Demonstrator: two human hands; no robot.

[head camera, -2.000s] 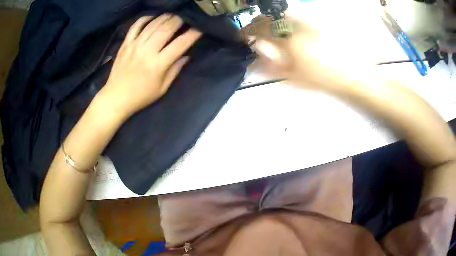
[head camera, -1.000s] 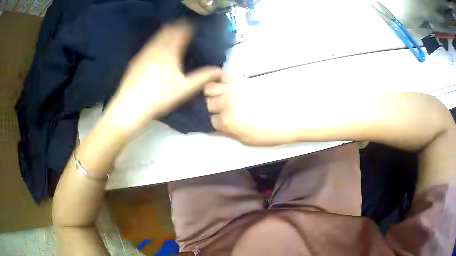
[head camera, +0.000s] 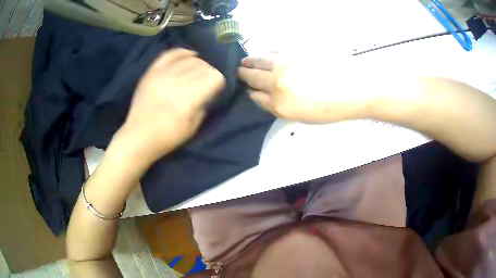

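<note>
The dark navy garment [head camera: 212, 157] lies on the white table and spills over its left side. My left hand [head camera: 177, 98] is on the cloth with its fingers curled; it is slightly blurred, and whether it pinches the cloth is hidden. My right hand [head camera: 277, 89] lies at the garment's right edge with its fingertips on the cloth. The ridged knob [head camera: 228, 30] of the sewing machine is just beyond my hands. The needle area is not clearly visible.
The beige-grey machine head [head camera: 125, 13] is at top left. Blue-handled snips [head camera: 452, 24] lie at upper right near a small dark scrap [head camera: 477, 26]. The white table's [head camera: 326, 146] front edge curves above my lap. Brown cardboard [head camera: 16, 108] is at far left.
The garment's lower flap now lies spread toward the table's front edge. My left hand has curled, and my right hand has moved up and right. The machine head and knob have come into view.
</note>
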